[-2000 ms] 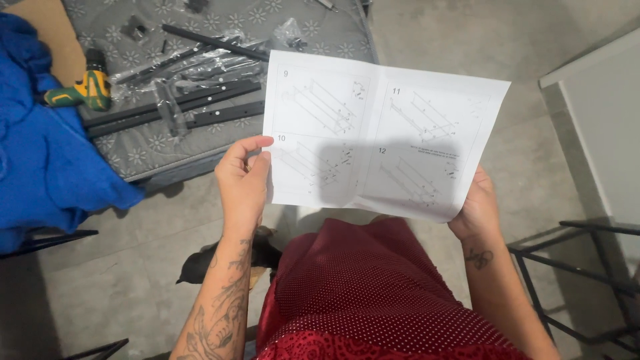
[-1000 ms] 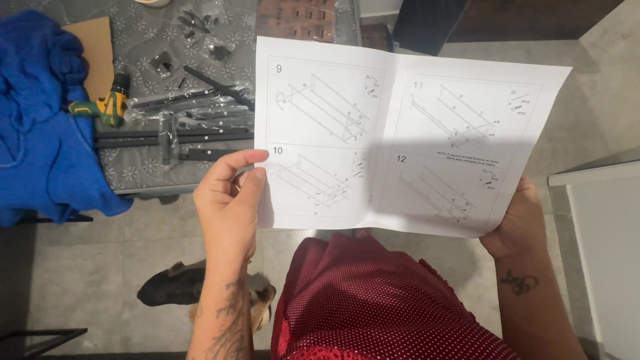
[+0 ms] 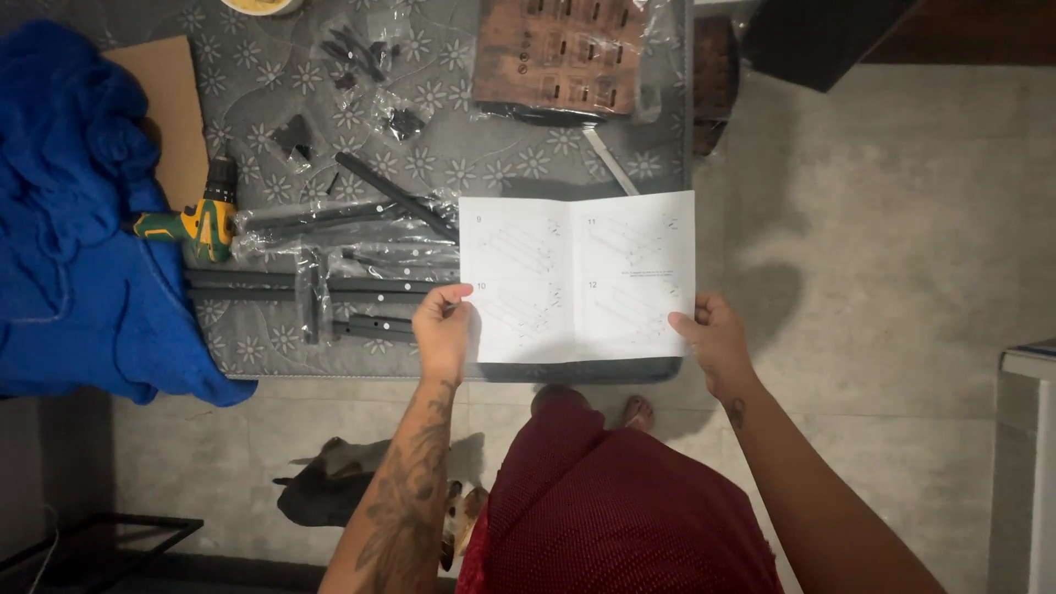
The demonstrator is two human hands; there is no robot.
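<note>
An unfolded paper assembly instruction sheet (image 3: 575,276) with numbered line diagrams is stretched between both hands, above the front right part of a table or bed-like surface with a grey floral cover (image 3: 280,338). My left hand (image 3: 444,330) pinches its left edge between thumb and fingers. On the right edge, my right hand (image 3: 714,338) grips with the thumb on top. Black metal bars (image 3: 388,285), some in clear plastic, lie left of the sheet and run partly beneath it. Beside them is a green and yellow cordless drill (image 3: 211,219).
Wrapped brown wood-look panels (image 3: 561,54) lie at the back, near small bagged black parts (image 3: 404,122). A blue cloth (image 3: 66,206) and cardboard (image 3: 177,107) are at left. A dog (image 3: 326,491) is on the floor near my legs. A black metal frame (image 3: 148,521) stands lower left.
Both hands have brought the sheet over the edge of the covered surface, and it now looks flatter. The view has shifted, showing more of the surface and the wrapped panels.
</note>
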